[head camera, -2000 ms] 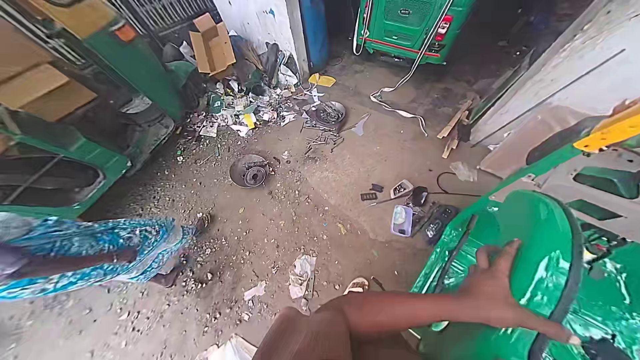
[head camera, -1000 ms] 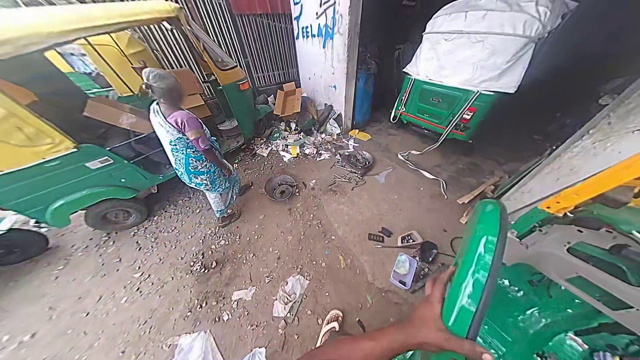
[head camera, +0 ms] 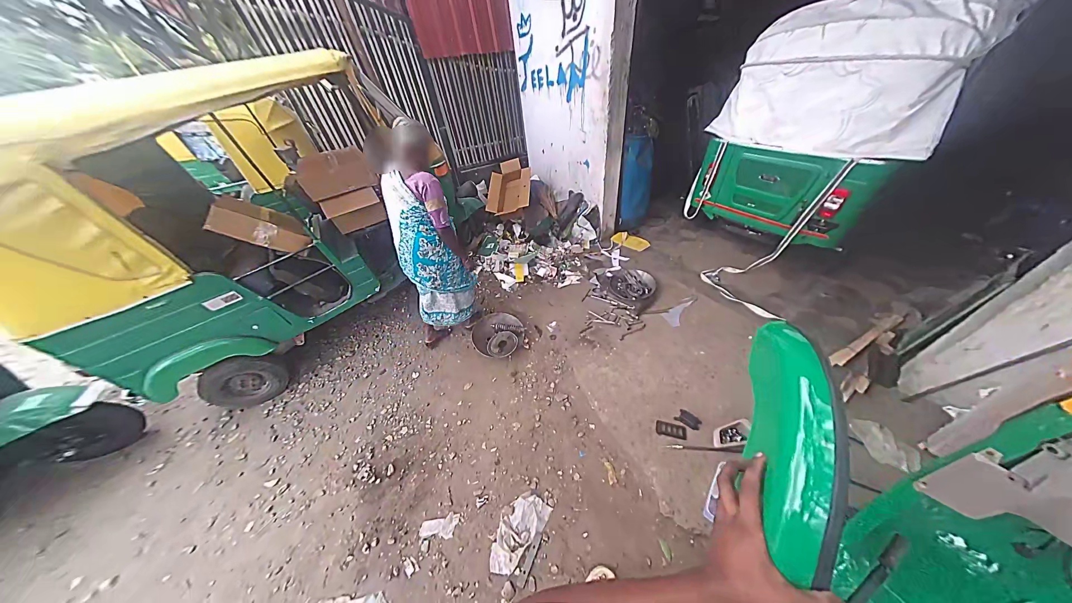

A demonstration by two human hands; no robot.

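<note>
My left hand (head camera: 744,532) reaches in from the bottom and grips the lower left edge of a glossy green curved vehicle panel (head camera: 787,444) with dark edging. The panel stands upright in my grip, its lower end cut off by the frame. Right beside it is green painted vehicle bodywork (head camera: 963,536) with bare grey parts. My right hand is out of view. Just left of the panel on the ground lie a small tray of parts (head camera: 730,433), a black slotted piece (head camera: 671,430) and a thin rod (head camera: 703,448).
A person (head camera: 435,243) in patterned blue cloth stands by a green and yellow auto rickshaw (head camera: 209,318). Near them are a metal pan with a coil spring (head camera: 497,335), another pan with metal parts (head camera: 630,286) and litter. A covered green rickshaw (head camera: 779,188) stands at the back.
The panel, earlier broad side up under my spread hand, now stands more upright. The person, bent over at the left two seconds ago, stands upright nearer the pan. The view has lifted.
</note>
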